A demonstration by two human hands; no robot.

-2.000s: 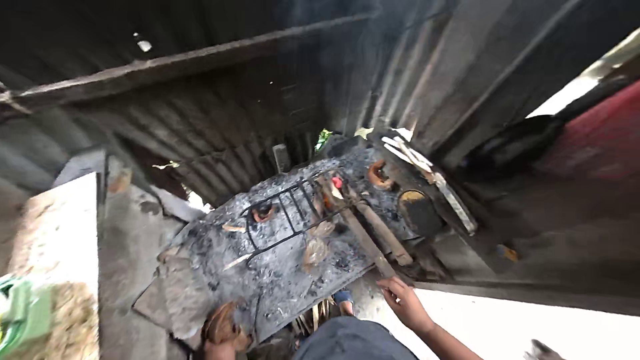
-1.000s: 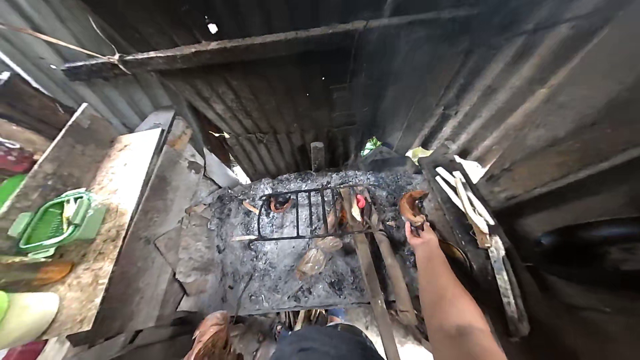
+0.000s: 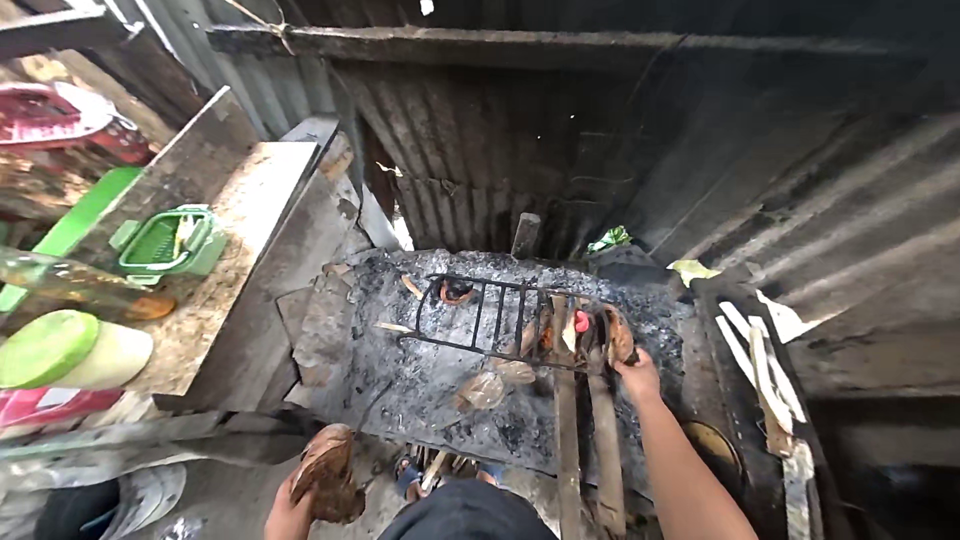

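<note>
My right hand (image 3: pixel 639 375) grips a brown piece of coconut husk (image 3: pixel 619 336) at the right end of a black metal grate (image 3: pixel 478 319). Beneath and beside that end, long firewood sticks (image 3: pixel 566 427) run toward me, with a small glow and a red object (image 3: pixel 581 322) among them. My left hand (image 3: pixel 289 510), low at the left, holds another brown husk piece (image 3: pixel 330 474) off the hearth's front edge. Grey ash (image 3: pixel 420 375) surrounds the grate, and a crumpled clear plastic-like piece (image 3: pixel 481 391) lies in front of it. A curved husk piece (image 3: pixel 455 291) sits under the grate's left part.
At left, a wooden board (image 3: pixel 251 195) bears a green basket (image 3: pixel 174 241), a bottle (image 3: pixel 82 283) and a lidded tub (image 3: pixel 112 352). Pale split sticks (image 3: pixel 761 367) lie to the right. Corrugated metal walls (image 3: pixel 450 150) stand behind the ash bed. A round tin (image 3: pixel 712 450) is beside my right forearm.
My right hand has moved from the firewood ends to a husk piece at the hearth's right, then carried it left to the grate's end. My left hand still holds its husk piece.
</note>
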